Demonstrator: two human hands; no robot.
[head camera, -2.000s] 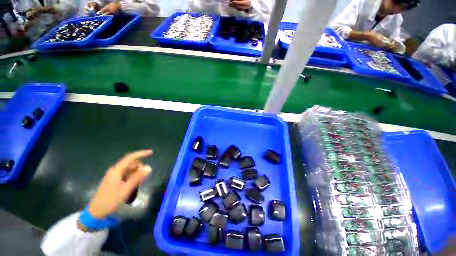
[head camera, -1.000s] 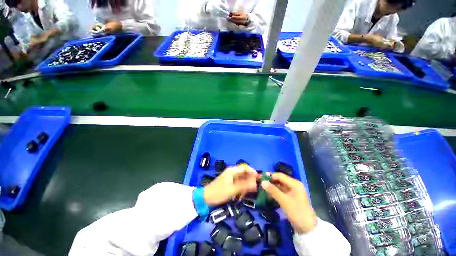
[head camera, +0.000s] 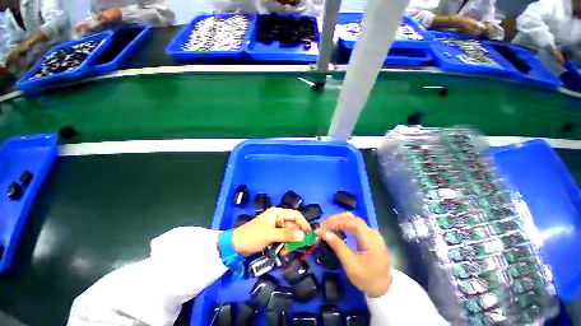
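Note:
My left hand (head camera: 271, 232), with a blue wrist strap, holds a green circuit board (head camera: 302, 242) between thumb and fingers above the centre blue tray (head camera: 290, 156). My right hand (head camera: 360, 251) is at the board's right end, its thumb and index finger pinched there; whether it grips the board or its leads is too small to tell. Thin red and dark lead wires (head camera: 299, 260) hang below the board. Black housings (head camera: 304, 288) lie loose in the tray under and around both hands; some are hidden by them.
A clear blister tray (head camera: 468, 235) of green boards stands right of the centre tray, with a blue tray (head camera: 541, 191) beyond it. A left blue tray (head camera: 19, 210) holds a few black pieces. A pale post (head camera: 363, 76) rises before the green conveyor (head camera: 191, 105). Workers in white sit opposite.
Two seconds ago my left hand was over the worktop, left of the tray. Both hands then came together over the tray. Since then the board has turned flatter, showing its green face and wires.

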